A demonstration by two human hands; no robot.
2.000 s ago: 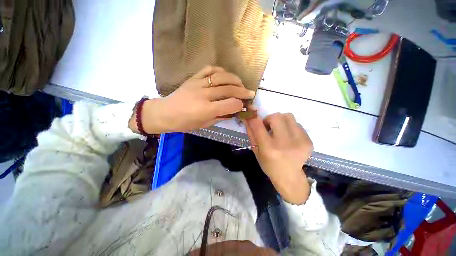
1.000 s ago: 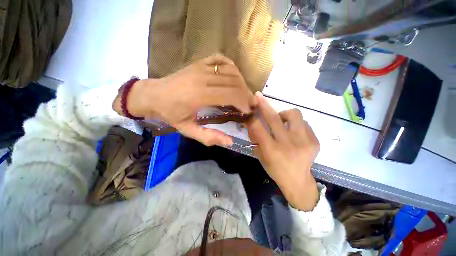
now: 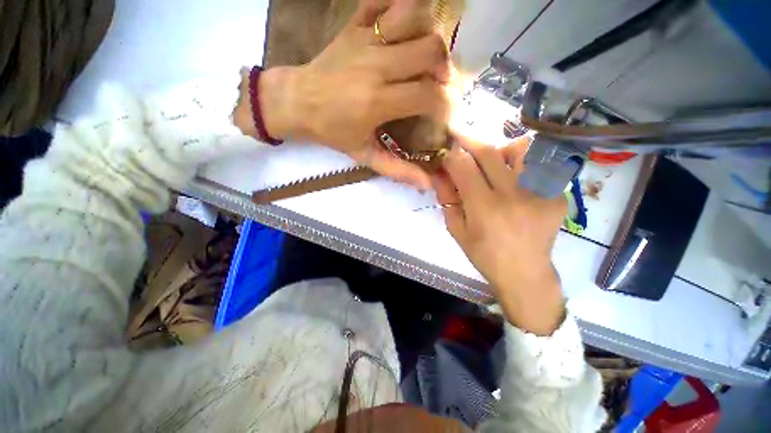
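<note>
The brown ribbed garment piece (image 3: 306, 32) lies on the table, partly under my left hand. The brown zipper (image 3: 317, 184) runs from under my left hand to the left, its tooth row facing up; a curved stretch with shiny teeth shows between my hands. My left hand (image 3: 372, 89) presses and grips cloth and zipper. My right hand (image 3: 503, 216) pinches the zipper end beside the left fingertips. A thin pointed tool (image 3: 435, 206) sticks out left from my right hand. The sewing machine's lit needle area (image 3: 507, 106) is just beyond; the grey guard (image 3: 551, 165) is close to my right hand.
A black phone (image 3: 655, 228) lies at the right. Blue and green snips (image 3: 576, 207) and part of a red-orange loop (image 3: 612, 157) lie behind the guard. Brown gathered cloth (image 3: 46, 59) is at the upper left. The table's front edge (image 3: 406, 270) has a measuring tape; blue bins (image 3: 249, 271) are below.
Both hands have moved away from the table's front edge, closer to the needle area, with the cloth and zipper. The zipper tail now shows on the table left of my hands. The camera view has shifted.
</note>
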